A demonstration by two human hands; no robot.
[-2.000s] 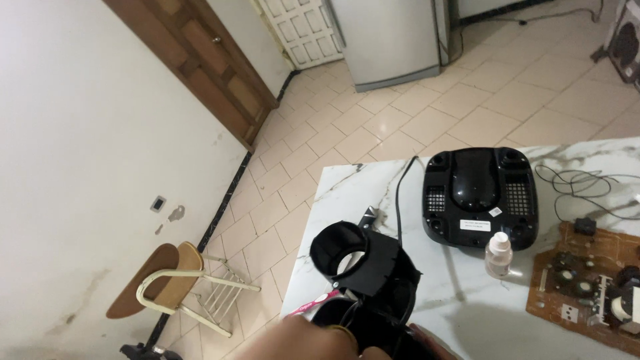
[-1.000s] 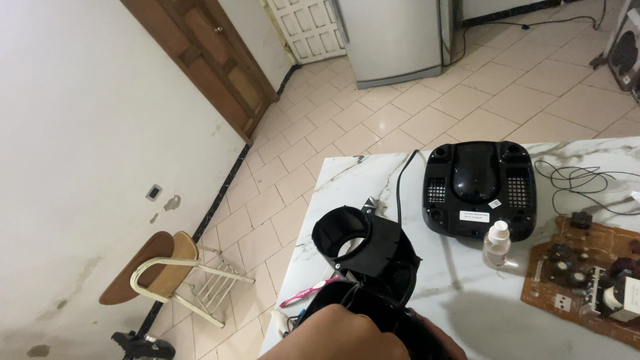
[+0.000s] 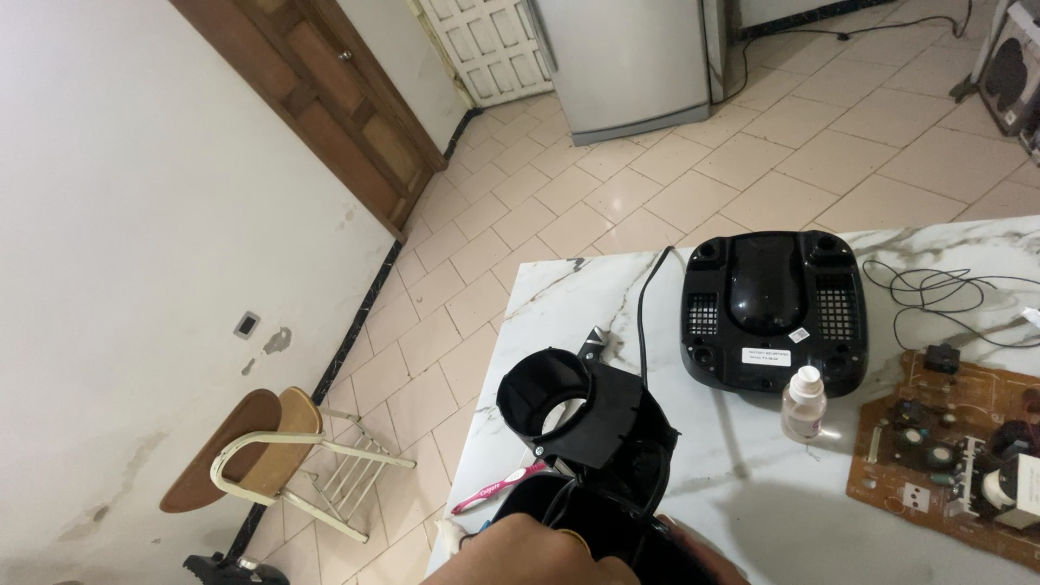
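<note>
At the bottom of the head view, my left hand [image 3: 528, 556] reaches over a black plastic appliance housing [image 3: 601, 512], its fingertips hidden inside or behind it. My right hand [image 3: 703, 552] lies along the housing's right side, mostly out of sight. A round black collar [image 3: 546, 394] with a hole through it stands out from the housing's upper end. Just left of it lies a pink and white toothbrush [image 3: 500, 487], and a metallic tool end [image 3: 595, 341] shows behind the collar.
On the marble-patterned table [image 3: 731, 479] are a black appliance base [image 3: 772, 313] with a cord, a small clear bottle [image 3: 804, 406], a brown circuit board [image 3: 942, 463] and a thin black wire [image 3: 934, 288]. Beyond the table's left edge stands a chair [image 3: 276, 455]; a refrigerator [image 3: 634, 65] is farther back.
The toothbrush shows more fully beside the housing than two seconds ago. My left hand has shifted over the housing's opening. The base and bottle stay where they were.
</note>
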